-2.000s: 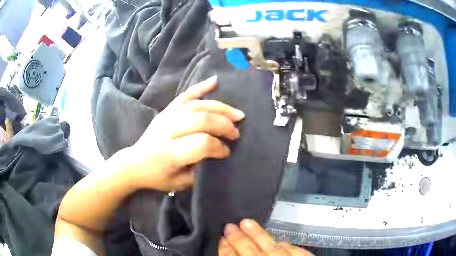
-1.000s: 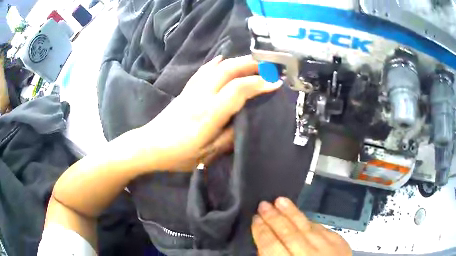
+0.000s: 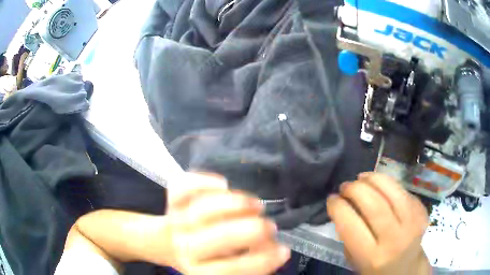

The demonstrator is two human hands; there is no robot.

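The dark grey garment (image 3: 242, 107) lies bunched on the white table left of the overlock machine (image 3: 397, 27), its right side reaching the presser foot area. A small white spot shows on the cloth. My left hand (image 3: 220, 231), blurred, is at the garment's front edge with fingers curled; whether it holds cloth cannot be told. My right hand (image 3: 379, 220) is at the garment's lower right edge, just below the machine's needle area, fingers bent over the cloth edge; its fingertips' grip is partly hidden.
More dark cloth (image 3: 43, 145) hangs at the far left. A white box with a round grille (image 3: 63, 24) stands at the upper left. The ruler-marked table edge (image 3: 311, 241) runs along the front. Part of a person shows at the far left edge.
The view has shifted left, so the machine sits further right. My left hand has left the cloth beside the presser foot and come back towards me. My right hand's fingers have curled.
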